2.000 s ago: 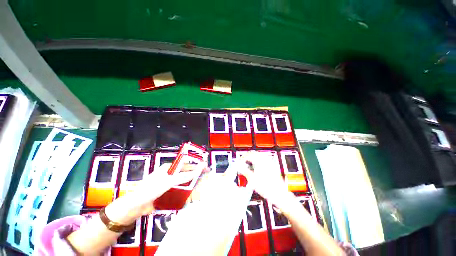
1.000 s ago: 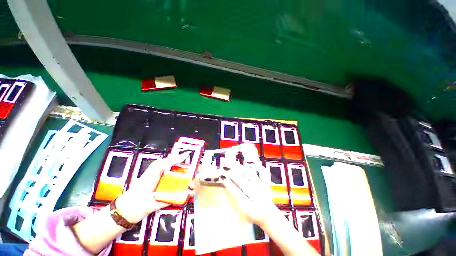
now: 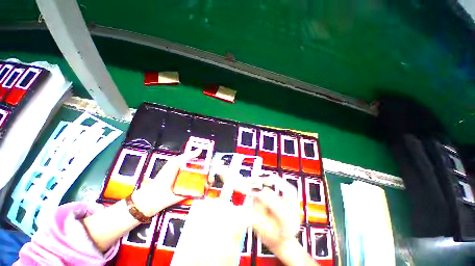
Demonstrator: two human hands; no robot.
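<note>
My left hand [image 3: 160, 183] holds an orange-red housing [image 3: 190, 183] upright above the black tray, its white-outlined dark window at the far end. My right hand [image 3: 272, 214] is blurred and grips a pale adhesive sheet [image 3: 208, 234] with openings at its far part, just right of the held housing. Its fingertips are partly lost in the glare. The blister tray [image 3: 172, 128] lies below both hands, with red and orange housings in its pockets. Several pockets at its far left hold no housing.
Two half-red, half-cream housings [image 3: 161, 78] lie beyond the tray. A light-blue spent liner sheet [image 3: 54, 166] lies left of the tray. A sheet stack [image 3: 369, 223] lies at right. A grey post [image 3: 83, 60] stands at upper left, near a neighbouring tray [image 3: 27, 85]. Dark trays [image 3: 452, 182] are far right.
The view has shifted, moving the tray slightly right and down. The sheet has changed angle beside the held housing, and my right hand has turned and moved slightly right. My left hand still holds a housing.
</note>
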